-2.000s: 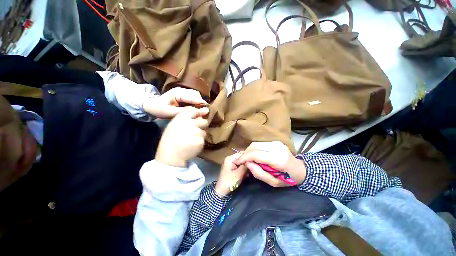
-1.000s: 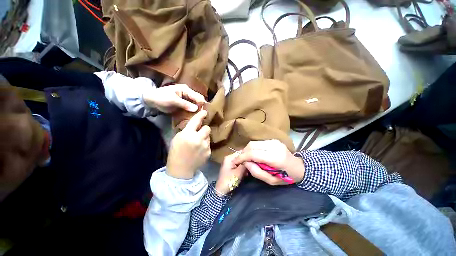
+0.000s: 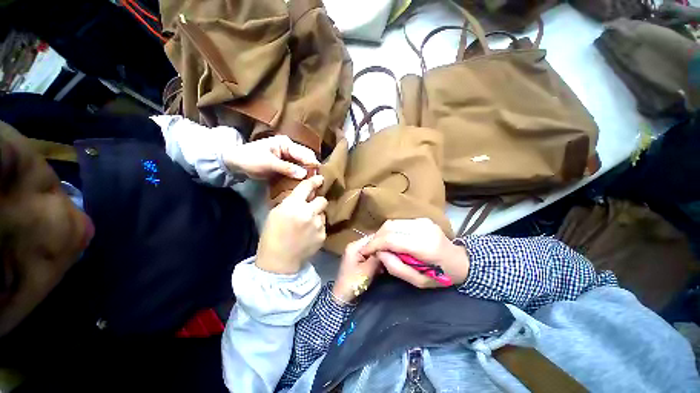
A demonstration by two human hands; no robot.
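Observation:
A small tan-brown bag (image 3: 399, 165) with a dark thin curved line on it lies in front of me. My right hand (image 3: 418, 249) holds a pink-handled thread tool (image 3: 422, 267); its thin tip points left towards the bag's lower edge. My left hand (image 3: 354, 269) is against my right fingertips at that lower edge, fingers bent together. Whether my left fingers pinch the cloth is hidden. Another person's hands (image 3: 288, 230) touch orange-brown trim (image 3: 288, 186) just left of the small bag.
A bulky brown bag (image 3: 253, 69) stands at upper left. A brown handled bag (image 3: 506, 115) with a white label lies right on the white table (image 3: 537, 201). The other person (image 3: 169, 230) is close on my left. Grey-brown bags (image 3: 645, 65) lie at far upper right.
The other person's lower hand has shifted slightly right and down from the trim. At far upper right, a grey-brown bag has moved or been spread. My hands stay almost in place.

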